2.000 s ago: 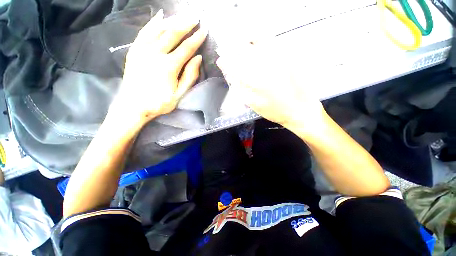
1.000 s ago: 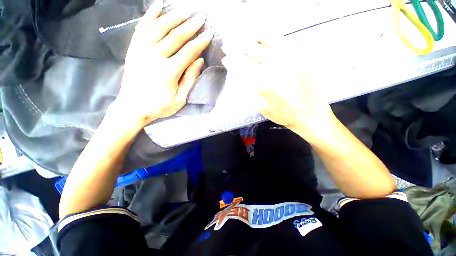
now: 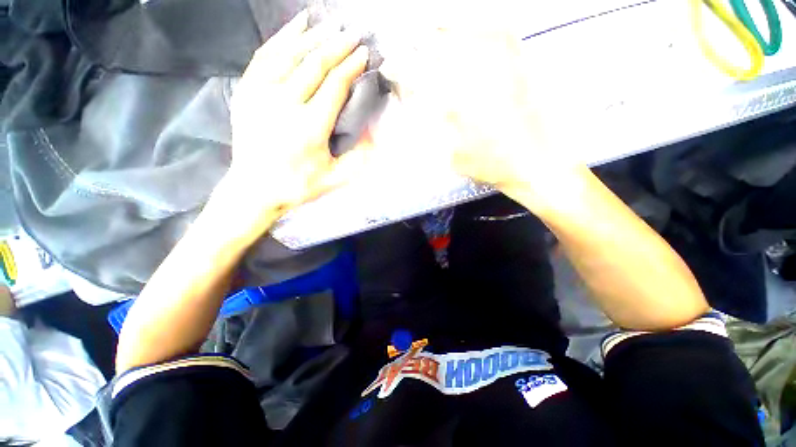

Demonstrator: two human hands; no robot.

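Observation:
A large dark grey garment [image 3: 140,131] lies bunched on the left of the white sewing table [image 3: 628,96], with pale topstitching near its lower left. My left hand [image 3: 292,113] lies over the garment's right edge, fingers pointing up and slightly spread. A small fold of grey cloth shows between its fingers and thumb. My right hand [image 3: 480,113] is just right of it, over the table, strongly overexposed. Its fingertips are washed out against the white, so whether it grips cloth cannot be told. The needle area is not visible.
Scissors [image 3: 731,44] with yellow and green loops lie at the table's upper right. A printed ruler [image 3: 764,102] runs along the front edge. A blue plastic crate [image 3: 305,284] is under the table. Dark cloth [image 3: 681,218] lies below right. Light cloth is at the lower left.
The garment's upper part and my left hand have shifted slightly right. The pale strip beside my left fingers is no longer visible. My right hand has moved slightly up, its fingers closer to my left hand.

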